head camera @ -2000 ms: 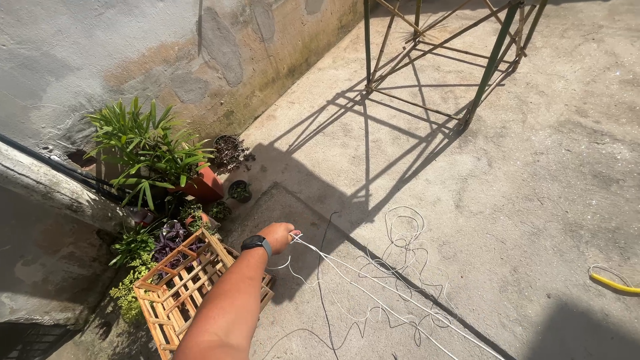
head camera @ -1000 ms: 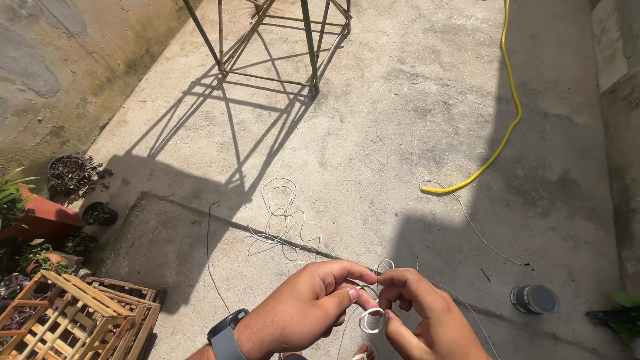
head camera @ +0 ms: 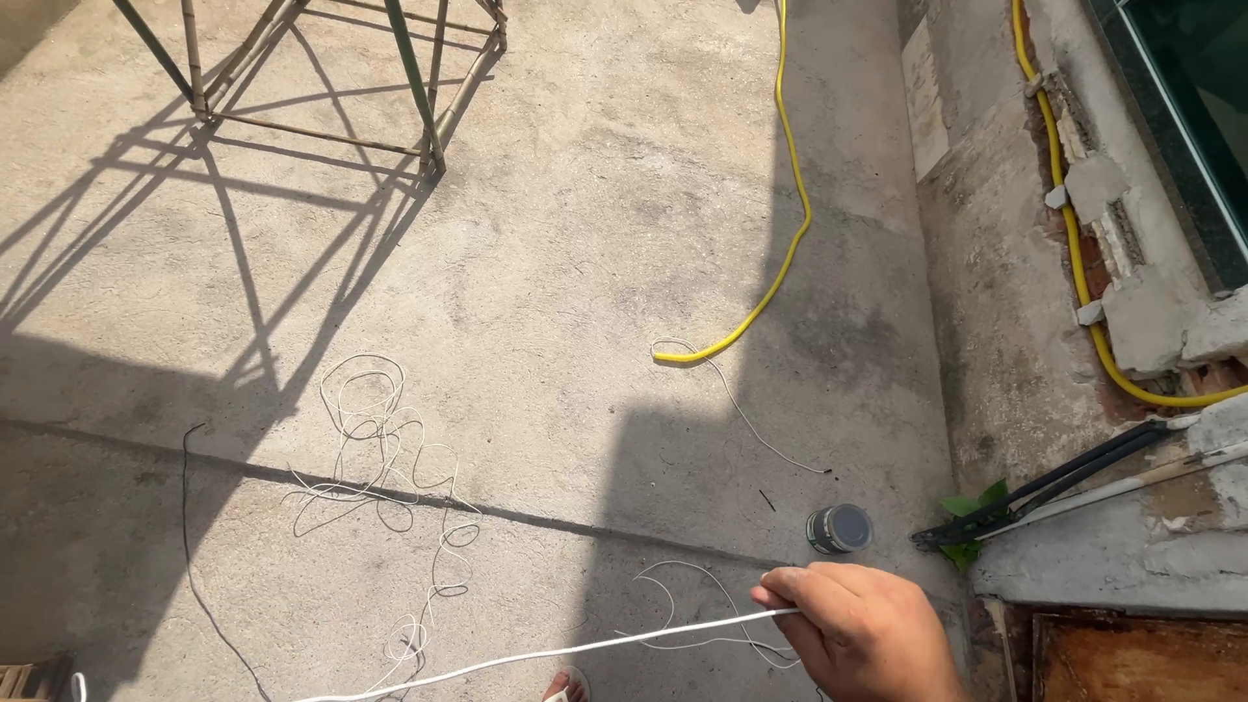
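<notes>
My right hand (head camera: 858, 629), at the lower right, pinches a white cord (head camera: 546, 651) between thumb and fingers. From there the cord runs taut to the left and leaves the bottom edge. My left hand is out of view. Thin white wire (head camera: 375, 429) lies in loose tangles on the concrete floor, and more thin loops (head camera: 673, 575) lie just left of my right hand. A dark thin wire (head camera: 195, 575) lies at the left. The yellow hose or conduit (head camera: 795, 185) ends mid-floor, with a thin wire (head camera: 731, 390) by its end.
A frame of poles (head camera: 419, 107) stands at the upper left. A small dark can (head camera: 838, 528) stands beyond my right hand. The right wall (head camera: 1004, 263) carries more yellow conduit (head camera: 1068, 214) and dark pipes (head camera: 1063, 478). My sandalled foot (head camera: 567, 684) shows at the bottom.
The view has swung right. One second ago both hands were together at a small loop of white cord; now the right hand holds the cord stretched out and the left is out of view.
</notes>
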